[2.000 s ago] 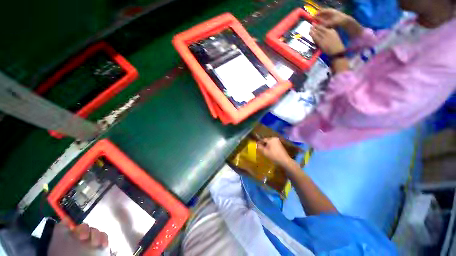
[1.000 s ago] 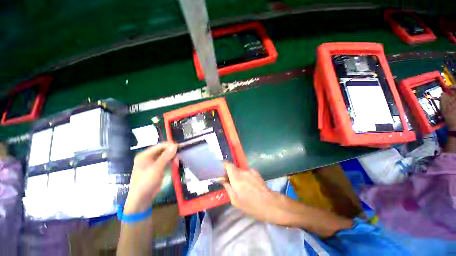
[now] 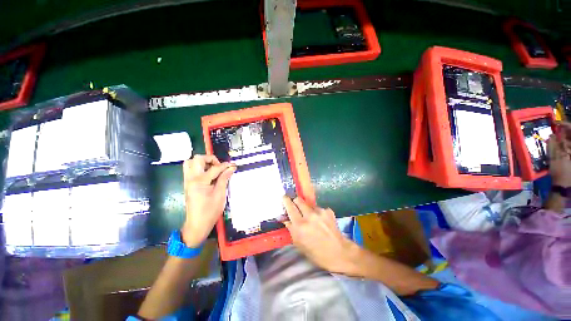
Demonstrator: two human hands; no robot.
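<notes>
A black open-backed tablet (image 3: 286,164) lies in a red foam frame (image 3: 250,249) in front of me. A white battery (image 3: 253,194) with a dark strip along its upper edge lies over its middle, below the board (image 3: 247,138). My left hand (image 3: 206,191), with a blue wristband, pinches the battery's upper left corner between thumb and finger. My right hand (image 3: 318,235) has its fingertips at the battery's lower right edge; its grip is not clear. A clear tray (image 3: 141,147) of white batteries stands at left.
A white sheet (image 3: 172,147) lies between tray and frame. Stacked red frames with a tablet (image 3: 427,119) stand at right. A grey upright (image 3: 278,47) rises behind. Another framed tablet (image 3: 338,61) lies beyond it. A neighbour's hand (image 3: 559,150) works at far right. A brown carton (image 3: 100,279) is below the bench.
The view has turned and steadied. The pale sheet or battery held tilted over the tablet is no longer raised; the white battery now lies flatter, with both hands at its edges.
</notes>
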